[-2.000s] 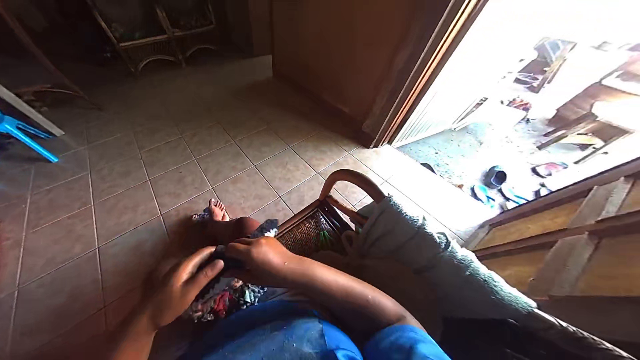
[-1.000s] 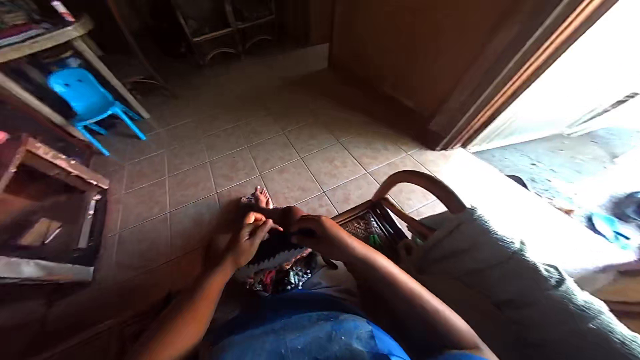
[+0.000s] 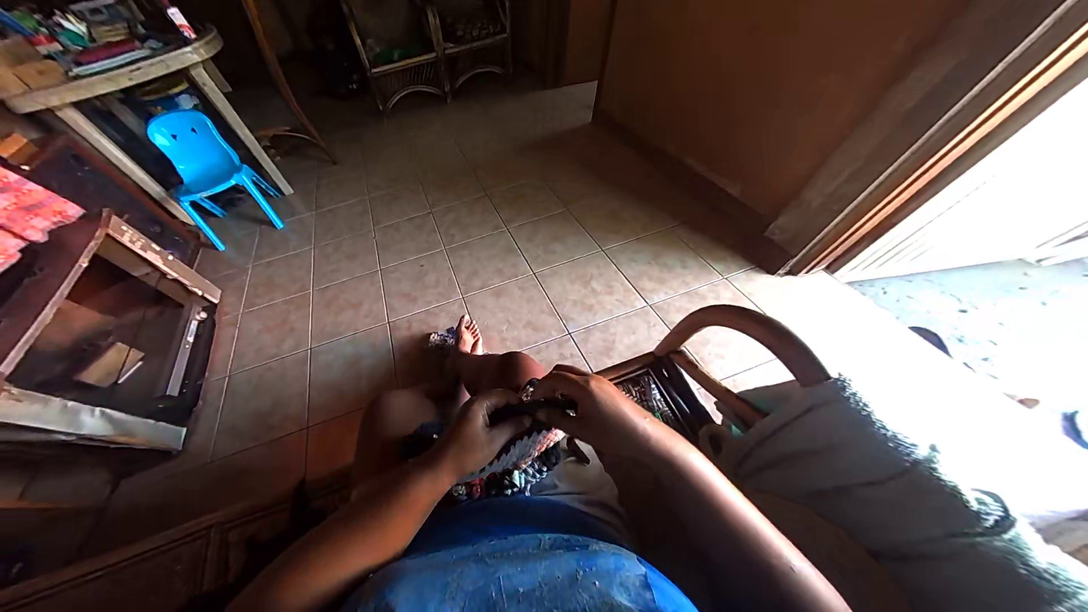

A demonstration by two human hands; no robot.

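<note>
A piece of braided or woven fabric work [image 3: 518,455], grey, pinkish and multicoloured, lies over my lap. Both hands meet at its upper edge. My left hand [image 3: 480,433] is closed on a dark strip of material [image 3: 518,411] with thumb and fingers. My right hand [image 3: 582,399] pinches the same dark strip from the other side, its fingers bent over the top of the work. The fingertips are partly hidden in shadow, and the lower part of the work sits between my forearms, just above my blue shirt.
A curved wooden armrest [image 3: 748,319] and a chair draped with grey-green cloth [image 3: 816,459] are close on my right. At left are a broken wooden cabinet [image 3: 110,331], a blue plastic chair [image 3: 195,161] and a cluttered table [image 3: 127,76]. An open doorway is at right.
The view has swung left, bringing the blue chair, cabinet and table into sight. My left hand, raised off the work one second ago, has come down close to my right hand.
</note>
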